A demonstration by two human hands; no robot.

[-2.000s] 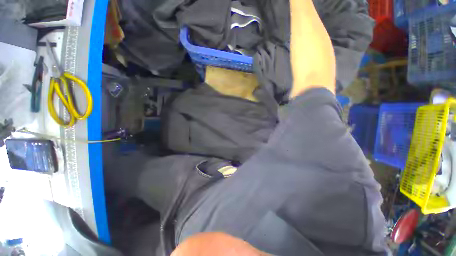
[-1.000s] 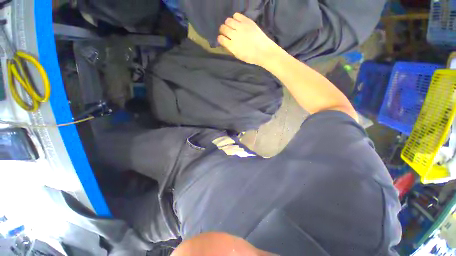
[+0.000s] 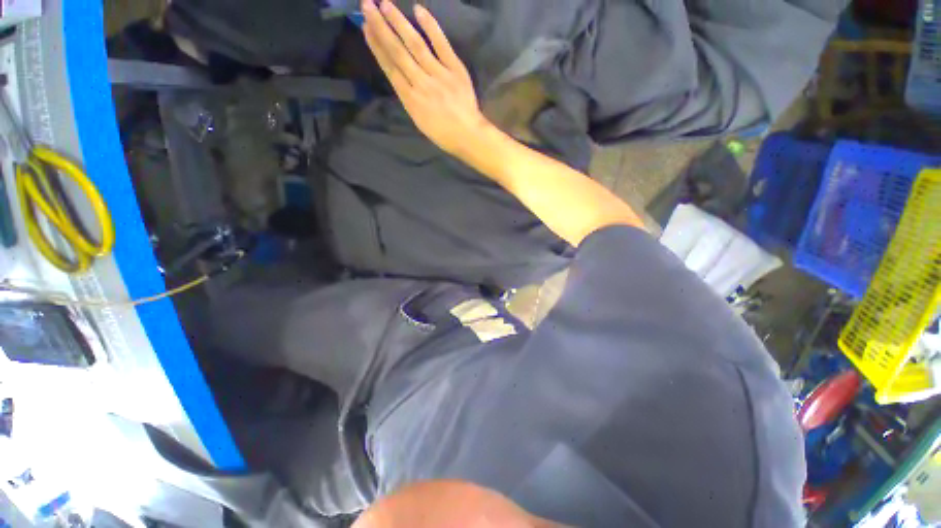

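Observation:
My right hand [image 3: 428,88] is at the top of the view, palm down with its fingers extended and slightly apart. It is over or on heaped dark grey cloth [image 3: 671,72] and holds nothing that I can see. Whether the fingertips touch the cloth is unclear. A dark bulging cloth bundle [image 3: 444,206] lies below the hand, beside my lap. My left hand is not in view. A blurred patch of skin at the bottom edge cannot be identified.
The white table with its blue edge [image 3: 134,237] runs down the left, with yellow-handled scissors [image 3: 64,211] and a black phone [image 3: 43,332]. Dark cloth hangs at its lower edge. Blue [image 3: 867,217] and yellow [image 3: 898,284] baskets stand right.
My right arm first reached past the top edge. The hand then came into view over the heap with bent fingers, and now it is farther up and left with fingers extended. The camera view has shifted.

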